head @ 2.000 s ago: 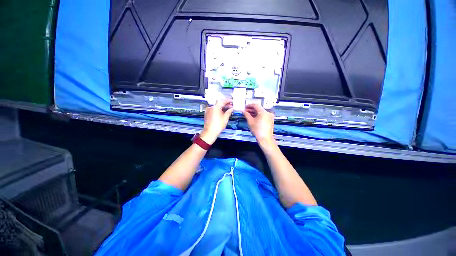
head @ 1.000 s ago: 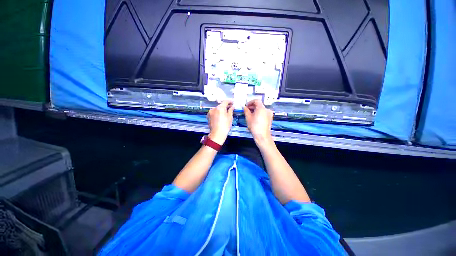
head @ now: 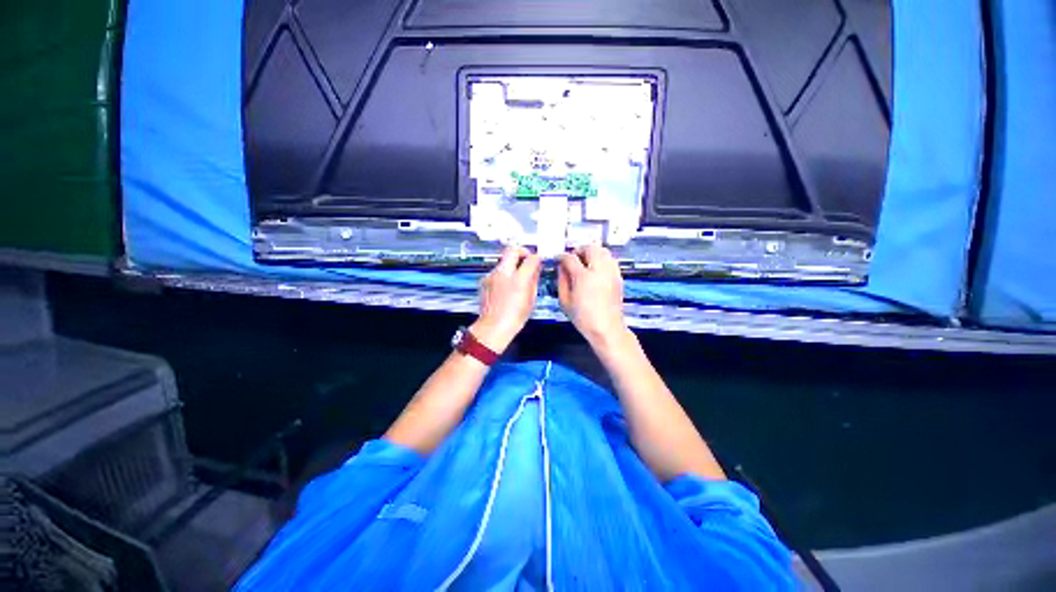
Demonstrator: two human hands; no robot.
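A large black TV panel module (head: 382, 127) lies back side up with a bright central mounting plate (head: 498, 127). A small green control board (head: 554, 185) is on the plate's lower part. A white ribbon cable (head: 552, 220) runs from it down to the panel's near edge. My left hand (head: 510, 295) and my right hand (head: 592, 295) are bare, one on each side of the cable's lower end, fingertips at the bottom metal rail (head: 382, 241). The fingertips are too small to tell whether they grip the cable.
The panel rests on a light-blue padded pallet (head: 185, 139). Another blue pad (head: 1028, 162) is at the far right and a green surface (head: 52, 127) at the far left. A silver line edge rail (head: 741, 327) runs along the near side. Grey equipment (head: 87, 405) stands at lower left.
Both hands have moved slightly nearer to me, from the ribbon cable's lower part to the panel's near edge. The view has shifted a little.
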